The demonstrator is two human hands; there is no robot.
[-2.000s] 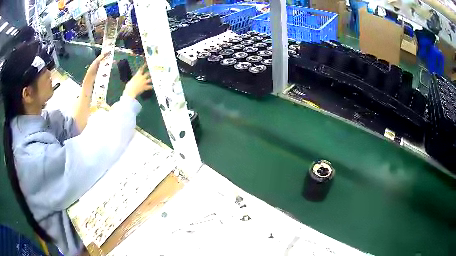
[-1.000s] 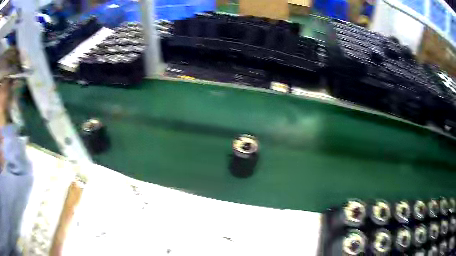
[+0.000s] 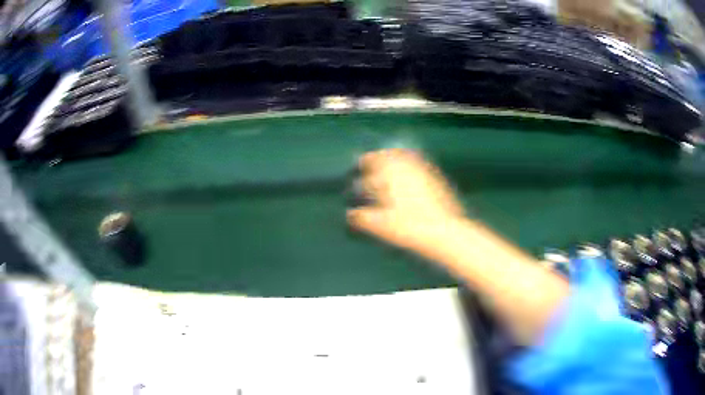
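My right hand (image 3: 406,197), bare with a blue sleeve, reaches over the green conveyor belt (image 3: 247,231). Its fingers are closed around a dark cylindrical unit (image 3: 360,189), mostly hidden by the hand and blurred. Another black cylindrical unit (image 3: 124,238) with a pale ring on top stands on the belt at the left. A black tray of ringed units (image 3: 635,293) lies at the right, partly covered by my sleeve. My left hand is not in view.
The white worktop board (image 3: 286,343) lies along the near side of the belt. Stacked black trays (image 3: 263,58) stand across it. A slanting post (image 3: 46,239) is at the left, another upright post (image 3: 127,62) beyond the belt. A blue crate (image 3: 154,21) is behind.
The view has swung right. My right hand has come in over the belt and closed on a unit. The posts and the other unit now appear farther left.
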